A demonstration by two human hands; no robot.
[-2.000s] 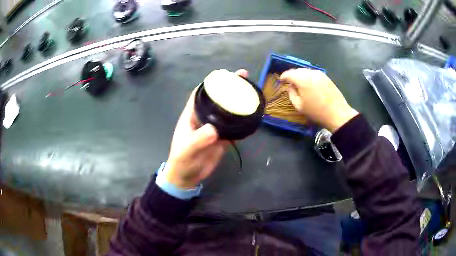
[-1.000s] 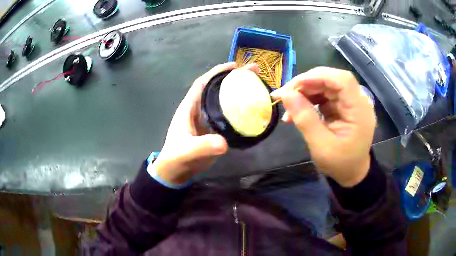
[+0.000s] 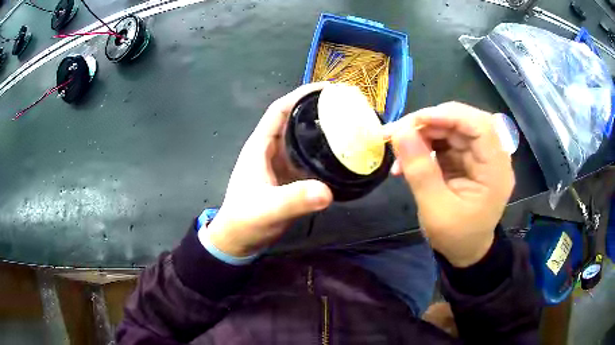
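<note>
My left hand [image 3: 259,185] holds a black round lamp housing [image 3: 307,145] from its left side, thumb in front. A thin cream-white circuit board [image 3: 350,128] sits tilted in the housing's mouth. My right hand [image 3: 458,172] is at the right edge of the board, thumb and forefinger pinching a thin yellow stick [image 3: 388,138]. The stick's tip is at the board's edge; most of it is hidden by the fingers. The blue parts bin [image 3: 406,67] full of yellow sticks [image 3: 357,64] stands just behind the housing.
Black lamp units with red wires [image 3: 75,79] lie at upper left, near and beyond the pale rail [image 3: 40,59]. A clear plastic bag [image 3: 560,87] lies at right, with a white disc [image 3: 506,133] beside it. A blue tank [image 3: 551,263] is below the bench edge.
My right hand has moved from the bin to the board's edge with a yellow stick. The board now stands more tilted in the housing. The view has shifted.
</note>
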